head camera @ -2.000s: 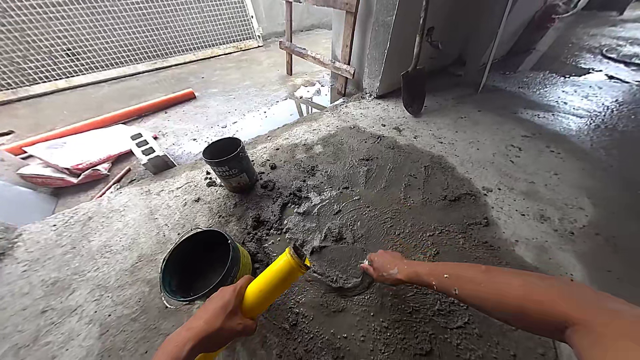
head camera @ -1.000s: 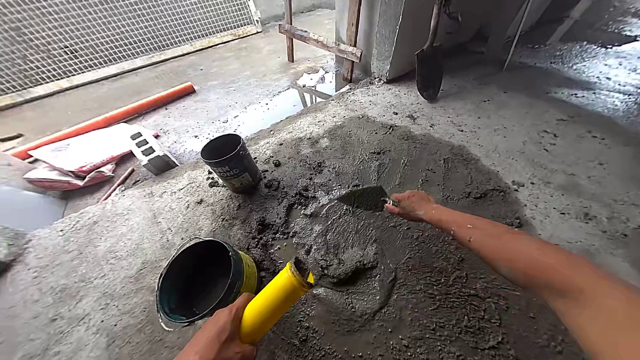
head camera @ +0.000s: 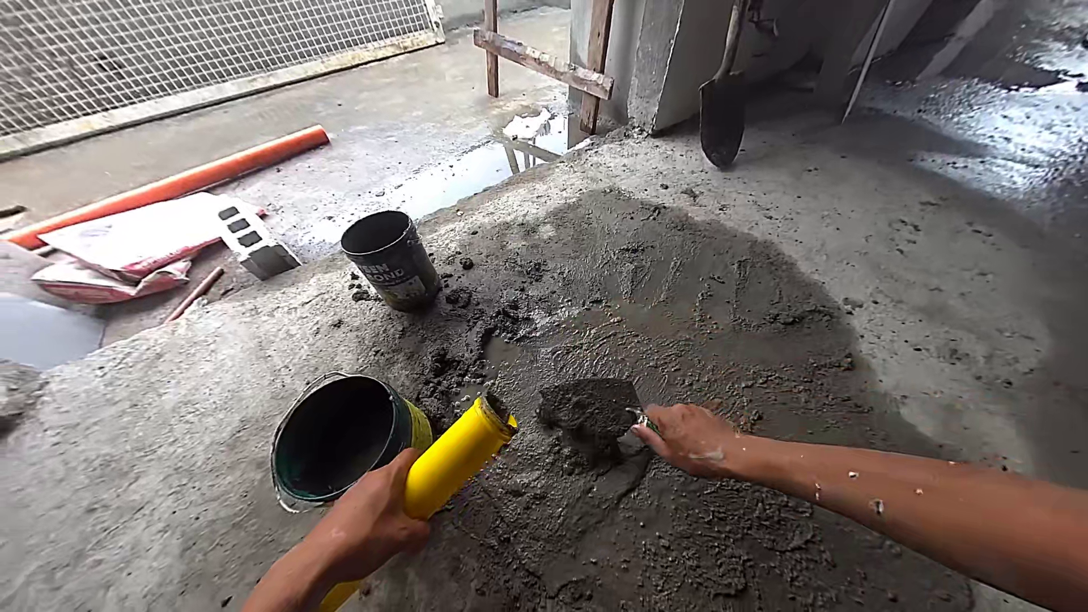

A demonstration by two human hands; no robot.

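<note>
My left hand (head camera: 374,514) grips a yellow plastic tube (head camera: 455,463) that slants up to the right, its open end over the edge of the wet mortar (head camera: 705,340). The lower part of the tube is hidden behind my hand and wrist. In my right hand (head camera: 690,438) is the handle of a trowel (head camera: 586,404); its blade carries a lump of grey mortar and is low over the spread mortar. Left of the tube is a black bucket (head camera: 340,438) with a wire handle and a yellow outer side. Farther back, a smaller black bucket (head camera: 393,263) stands upright at the mortar's edge.
A shovel (head camera: 722,119) leans near a concrete column (head camera: 659,64). Nearby is a wooden frame (head camera: 544,61). At the left lie an orange pipe (head camera: 187,181), sacks (head camera: 140,234) and a hollow concrete block (head camera: 255,238). Puddled water (head camera: 459,174) lies beyond the slab edge.
The trowel in my right hand has moved toward the tube's open end since one second ago, and a lump of mortar now shows on its blade. My left hand still holds the tube.
</note>
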